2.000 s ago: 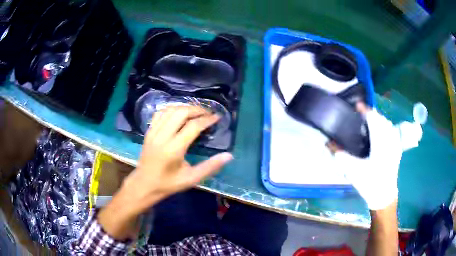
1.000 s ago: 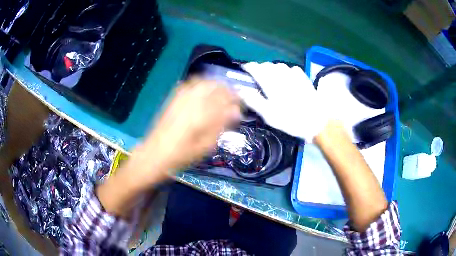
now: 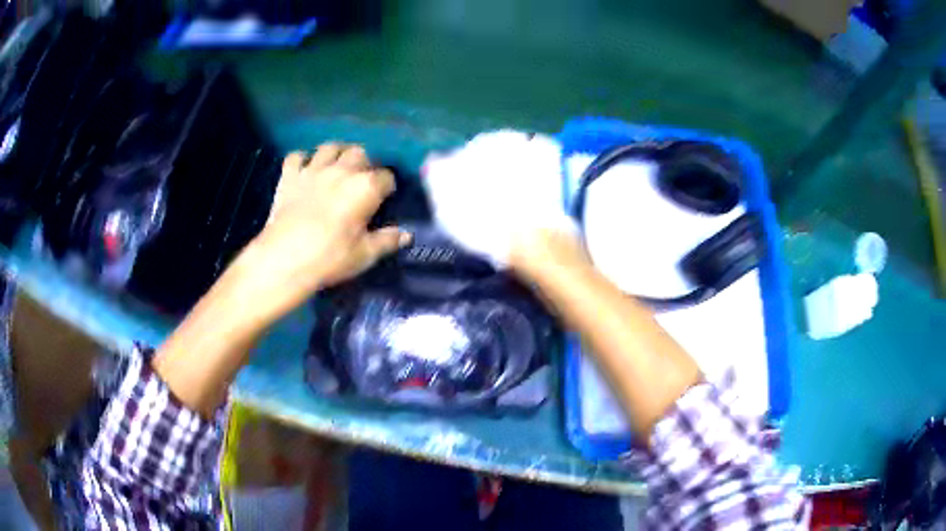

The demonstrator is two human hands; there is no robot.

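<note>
A black moulded tray [image 3: 529, 396] lies on the green bench in front of me. A clear bagged cable [image 3: 420, 342] with a bit of red sits in its lower hollow. Dark headphones [image 3: 430, 259] show between my hands in the upper part, mostly covered and blurred. My bare left hand [image 3: 330, 213] lies over the tray's upper left, fingers bent. My right hand [image 3: 498, 197], in a white glove, lies over the upper right. Both hands seem to rest on the headphones or tray; their exact grip is hidden.
A blue-rimmed tote [image 3: 777, 353] on the right holds other black headphones [image 3: 716, 254] on white lining. A white bottle [image 3: 841, 305] with its lid open stands beyond it. A stack of black trays [image 3: 197, 197] is at the left. A blue-edged object [image 3: 239, 33] is at the far left back.
Both hands have come together over the near tray. The right hand has left the tote, which holds one headphone fewer. A bagged cable now shows clearly in the tray's lower hollow.
</note>
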